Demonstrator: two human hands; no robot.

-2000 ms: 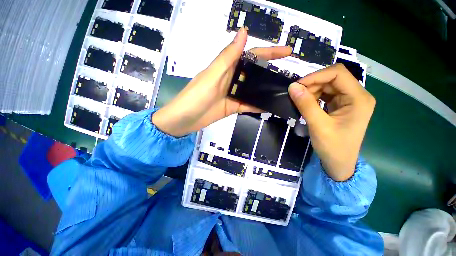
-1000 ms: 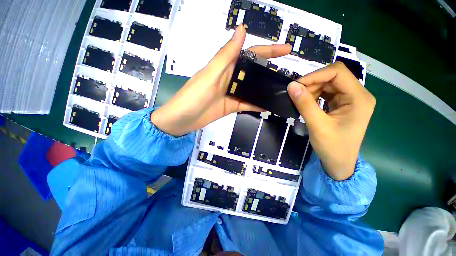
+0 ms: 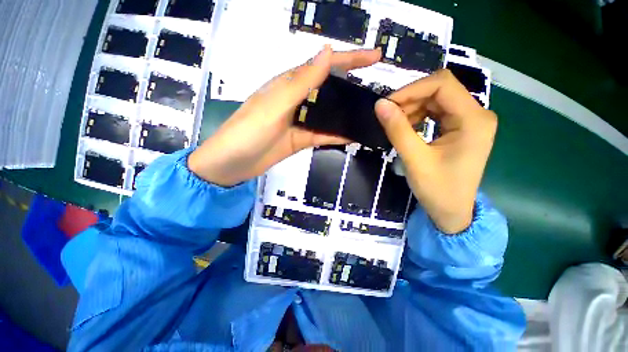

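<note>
My left hand (image 3: 265,124) holds a circuit board with a smooth black adhesive sheet (image 3: 344,113) on it, above the working tray; gold spots show at its left end. My right hand (image 3: 441,141) pinches the right end of the board and sheet between thumb and fingers. Below, a white release liner sheet (image 3: 289,175) with black rectangles lies on the white component tray (image 3: 319,283). Bare circuit boards (image 3: 288,263) sit in the tray's near and far pockets. Whether the sheet is fully flat on the board I cannot tell.
A second tray (image 3: 77,165) at the left holds black-covered boards. A translucent ribbed pile (image 3: 34,82) stands at the far left. White spent liner (image 3: 248,45) lies between the trays. Stacked sheets (image 3: 486,77) show at the right. A person's white sleeve (image 3: 585,309) is at the lower right, beside the green mat (image 3: 537,185).
The whole view has shifted, so things appear further left and slightly higher. The board looks tilted a little differently, with less glare. Both hands keep their hold.
</note>
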